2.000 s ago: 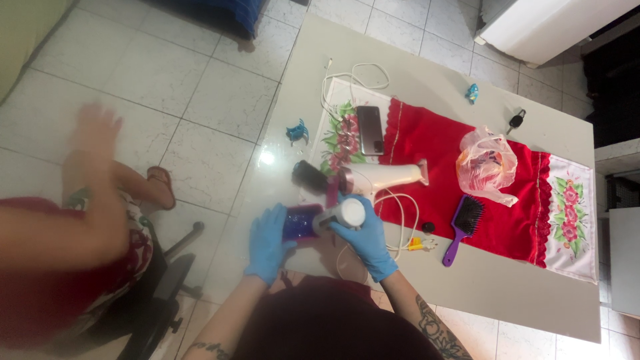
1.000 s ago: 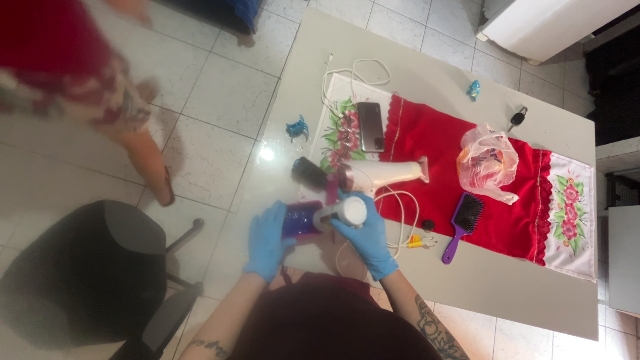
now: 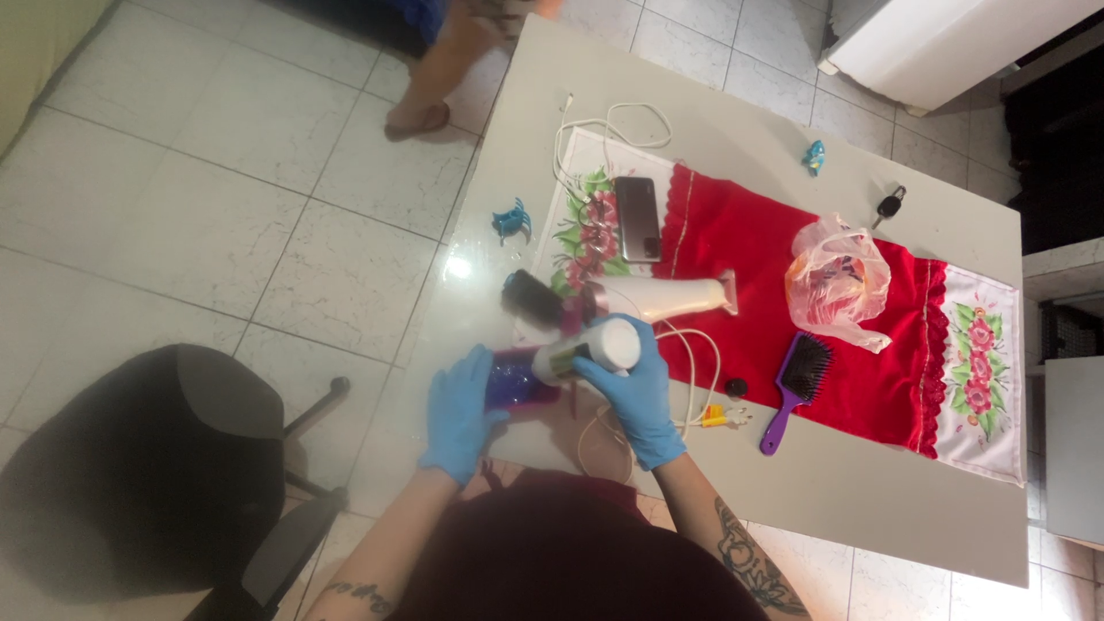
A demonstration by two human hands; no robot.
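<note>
My left hand (image 3: 461, 414), in a blue glove, grips the left side of a purple-blue container (image 3: 519, 379) at the table's near-left edge. In my right hand (image 3: 636, 388), also gloved in blue, is a white bottle (image 3: 614, 345), tilted with its lower end over or against the container; where exactly they meet is unclear. Just beyond my hands lie a white hair dryer (image 3: 660, 296) and a round black hairbrush (image 3: 532, 298). The dryer's white cord (image 3: 716, 362) loops to the right of my right hand. A purple paddle brush (image 3: 802, 371) rests farther right.
A floral-ended red table runner (image 3: 742, 228) carries a smartphone (image 3: 638, 219) and a plastic bag (image 3: 837, 280). Blue hair clips (image 3: 512, 221) (image 3: 814, 158), a key (image 3: 891, 203) and a white cable (image 3: 638, 108) lie about. A black chair (image 3: 164, 466) stands left; a person's leg (image 3: 444, 78) shows beyond the table.
The person at the left has got up from the chair and moved away toward the table's far-left corner. My hands, the container and the bottle have stayed in about the same place.
</note>
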